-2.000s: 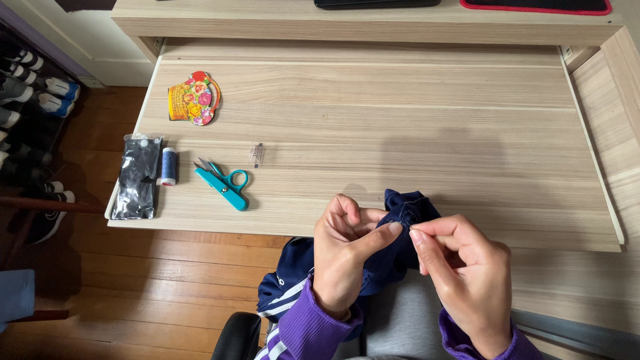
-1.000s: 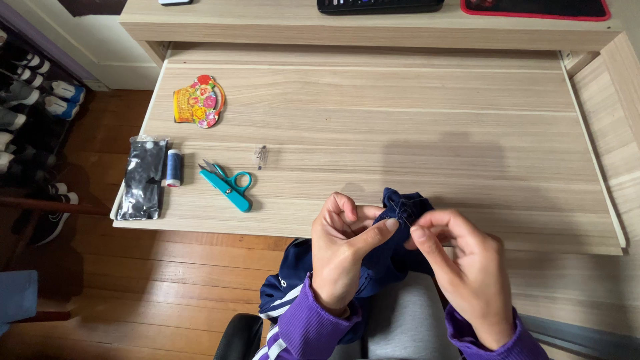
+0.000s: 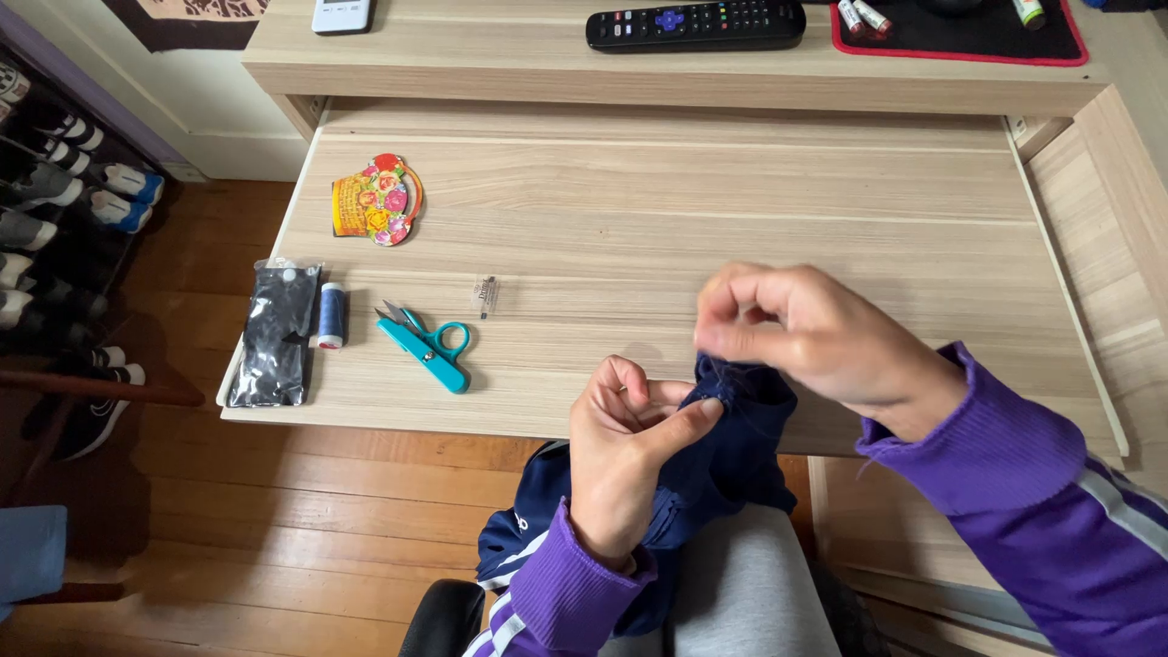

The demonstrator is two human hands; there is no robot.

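Note:
A navy blue garment with white stripes (image 3: 721, 465) lies over the lap, and its upper end is bunched at the tray's front edge. My left hand (image 3: 630, 456) pinches that end between thumb and fingers. Just above the bunched cloth is my right hand (image 3: 794, 338), its thumb and fingertips closed together; whether a needle or thread is between them is too small to tell. Teal thread snips (image 3: 427, 351) lie to the left, beside a spool of blue thread (image 3: 331, 316). A small clear packet (image 3: 485, 297) with dark print rests right of the snips.
A black plastic-wrapped packet (image 3: 274, 338) and a flower-basket-shaped card (image 3: 379, 201) lie on the wooden pull-out tray (image 3: 730, 201). On the desk above are a remote control (image 3: 695, 26), a white device (image 3: 342, 14) and a red-edged black mat (image 3: 967, 46) with batteries. Shoes stand on a rack at left.
My right hand has moved up and away from where my left hand pinches the cloth; a second ago it was low, at the right of the bunched fabric. My left hand keeps its hold.

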